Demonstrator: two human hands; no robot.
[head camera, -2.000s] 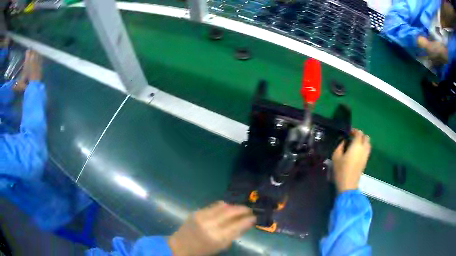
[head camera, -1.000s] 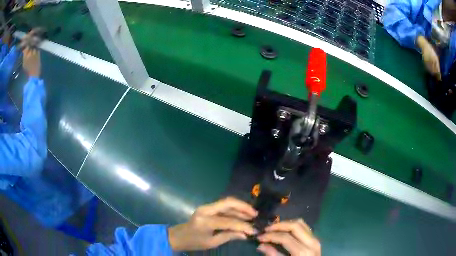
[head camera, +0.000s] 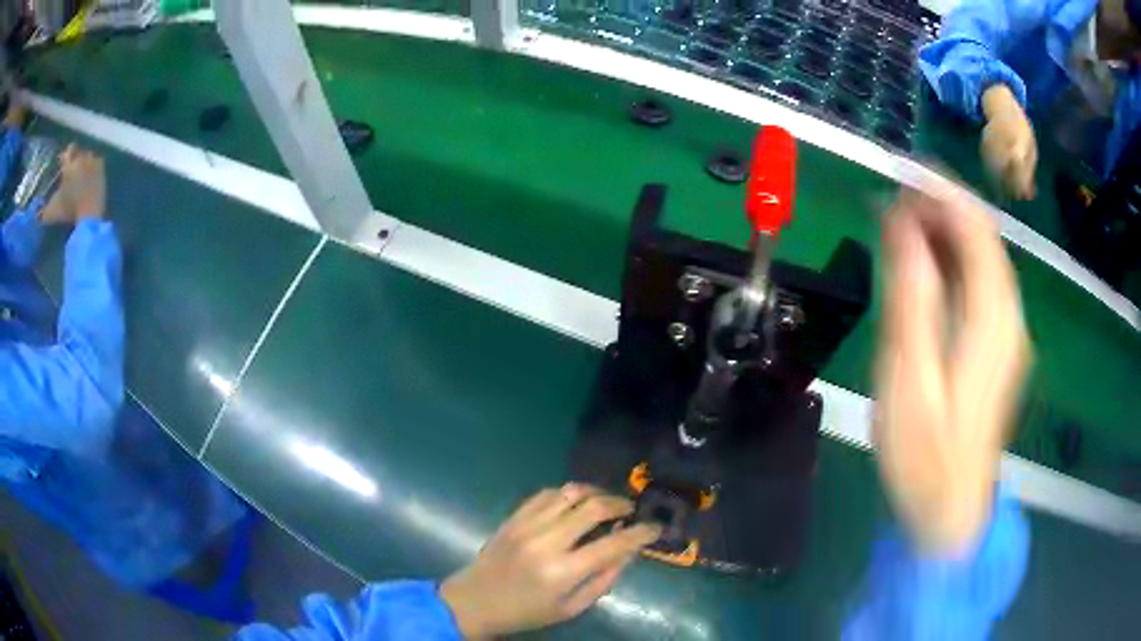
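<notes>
The black press fixture (head camera: 751, 488) stands on the bench beside the belt. Its toggle clamp handle (head camera: 772, 179) is red and upright, and the clamp plunger (head camera: 696, 420) is raised above the nest. A small black part (head camera: 663, 511) lies in the fixture nest among the orange pieces (head camera: 677, 552). My left hand (head camera: 551, 551) has its fingertips on the left edge of the part. My right hand (head camera: 945, 357) is blurred, raised over the belt's near rail, right of the fixture; whether it holds anything cannot be told.
Several black parts lie on the green conveyor belt (head camera: 501, 157), one just left of the red handle. A pale side rail (head camera: 501, 286) and an upright post (head camera: 294, 113) stand near. A blister tray (head camera: 801, 63) lies across the belt. People in blue smocks are at left and upper right.
My right hand has left the nest and moved up and right over the belt. My left hand stays at the nest. Parts on the belt have shifted; the red handle stays upright.
</notes>
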